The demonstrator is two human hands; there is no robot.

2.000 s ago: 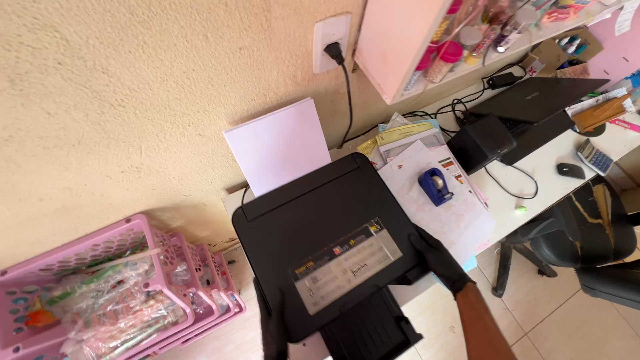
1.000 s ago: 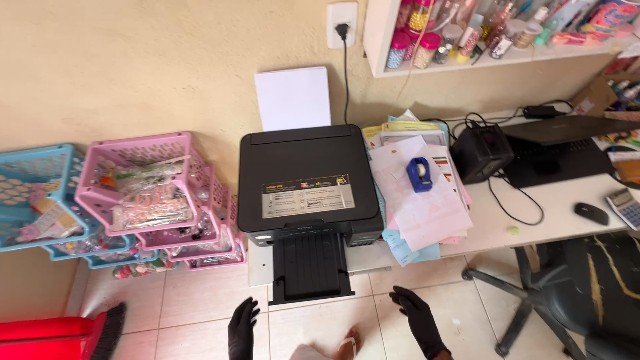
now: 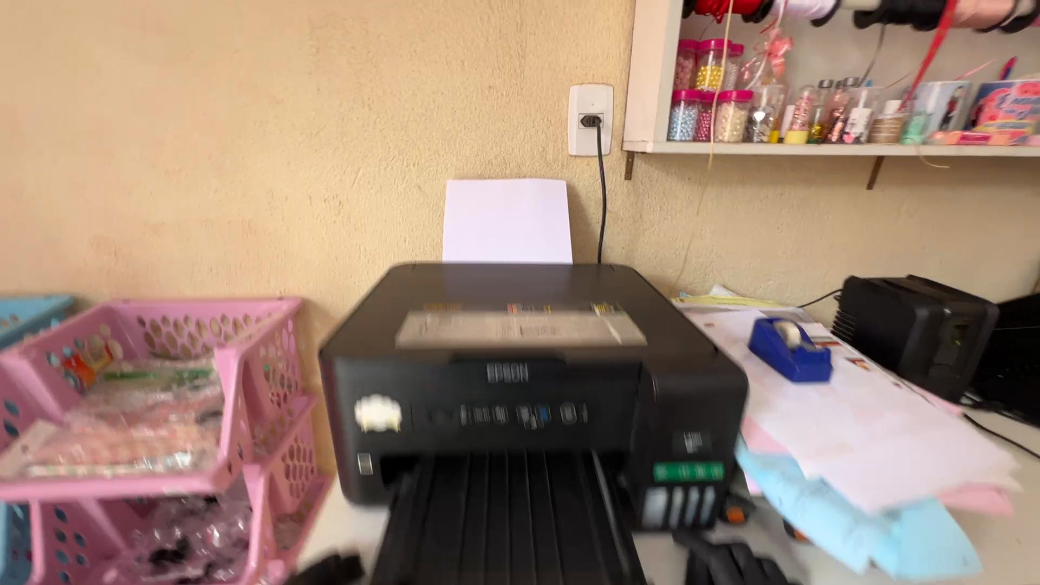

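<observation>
A black Epson ink-tank printer stands in the middle of the head view, its lid down and its output tray pulled out toward me. White paper stands upright in its rear feed. My left hand, black-gloved, shows only by its fingertips at the bottom edge, left of the tray. Right of the tray, below the ink tank windows, is my right hand, also black-gloved and cut off by the frame. Neither hand shows clearly enough to tell whether its fingers are closed.
Pink plastic baskets with bagged items stand at the left, close to the printer. To the right lie loose papers with a blue tape dispenser on them, beside a black box-shaped device. A shelf of jars hangs above; a power cord runs down the wall.
Two seconds ago both hands were at the printer's sides; a second ago they were apart from it, in front. Now only parts of them show at the bottom edge. The view has tilted up and come closer.
</observation>
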